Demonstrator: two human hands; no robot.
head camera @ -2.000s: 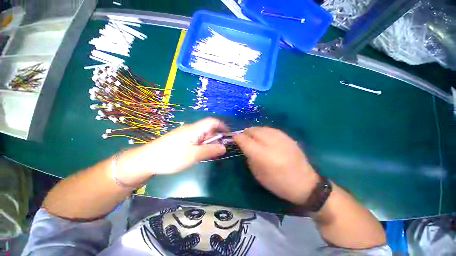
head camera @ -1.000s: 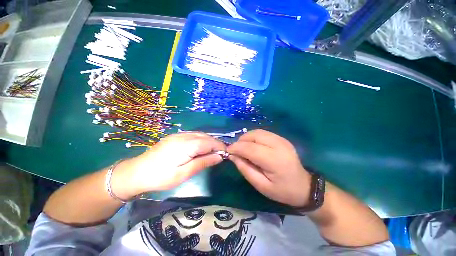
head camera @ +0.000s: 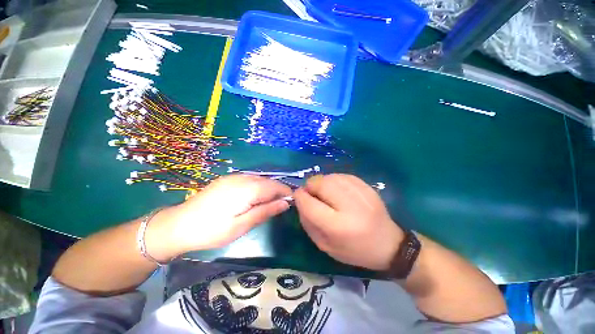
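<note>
My left hand point(head camera: 244, 203) and my right hand point(head camera: 346, 215) meet at the fingertips low in the middle of the picture. They pinch a small white connector point(head camera: 289, 197) between them; its wires are mostly hidden by the fingers. Behind the hands lies a white lead point(head camera: 274, 173) with small end pieces. A small white head point(head camera: 380, 186) shows just beyond my right hand. Pre-wired leads point(head camera: 166, 140) with white heads and yellow, red and dark wires lie in a pile at the left. Blue wires point(head camera: 287, 125) lie below the tray.
The blue tray point(head camera: 348, 85) holds white wires point(head camera: 284, 70). A second blue tray point(head camera: 411, 29) stands behind it with one lead. White tubes point(head camera: 140, 52) lie above the left pile. A compartment box point(head camera: 55, 98) stands at far left. A white stick point(head camera: 468, 107) lies right. Clear bags point(head camera: 541, 39) are at the rear.
The hands have come together at the fingertips, lower than before, and the white lead behind them has become visible. Most recently, my right hand's fingers curled inward and a white head appeared beyond them.
</note>
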